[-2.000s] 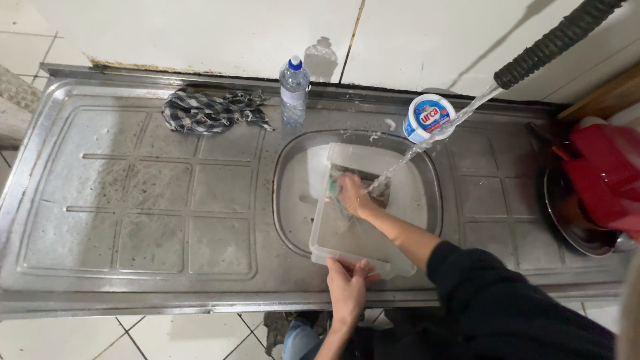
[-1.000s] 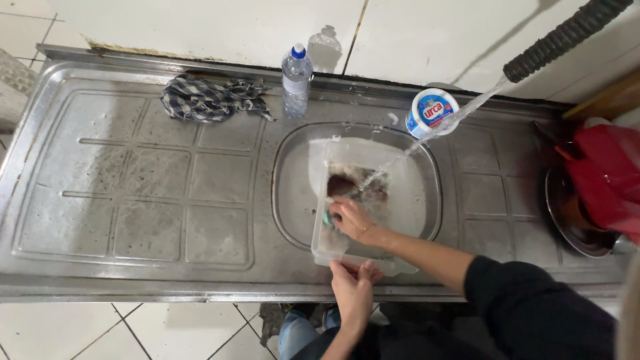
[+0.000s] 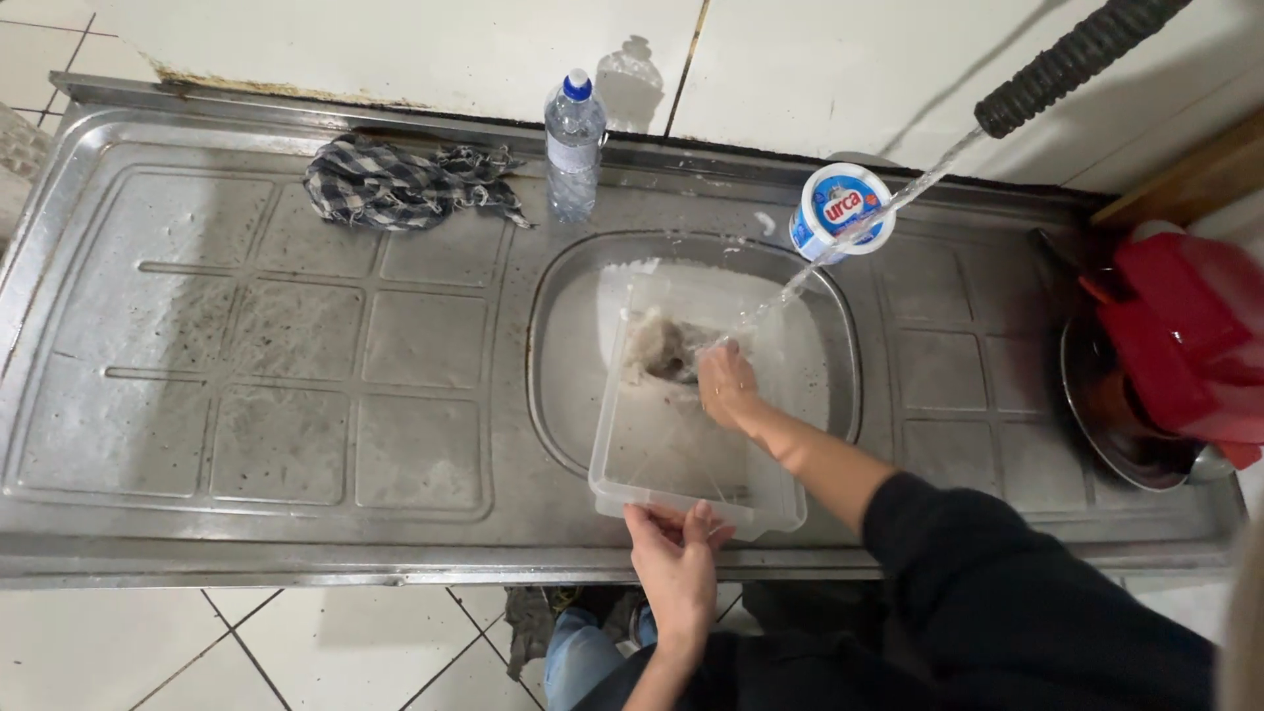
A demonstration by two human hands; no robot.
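Note:
A clear plastic container [image 3: 681,444] lies tilted over the oval steel sink basin [image 3: 563,415], with murky, foamy water around and in it. My left hand [image 3: 676,563] grips the container's near rim. Over the container's inside is my right hand [image 3: 729,383], fingers curled; whatever it may hold is hidden, though a greenish thing showed there earlier. Water streams from a black corrugated hose [image 3: 1076,69] at the upper right and lands just beyond my right hand.
A checkered cloth [image 3: 395,188] and a clear plastic bottle with a blue cap [image 3: 574,158] stand or lie behind the basin. A white and blue tub [image 3: 839,212] sits behind it to the right. Red item [image 3: 1185,336] and dark pan [image 3: 1086,415] are at the far right.
My right hand has moved from the container's left part rightward and away from the near rim. My left hand still holds the near rim.

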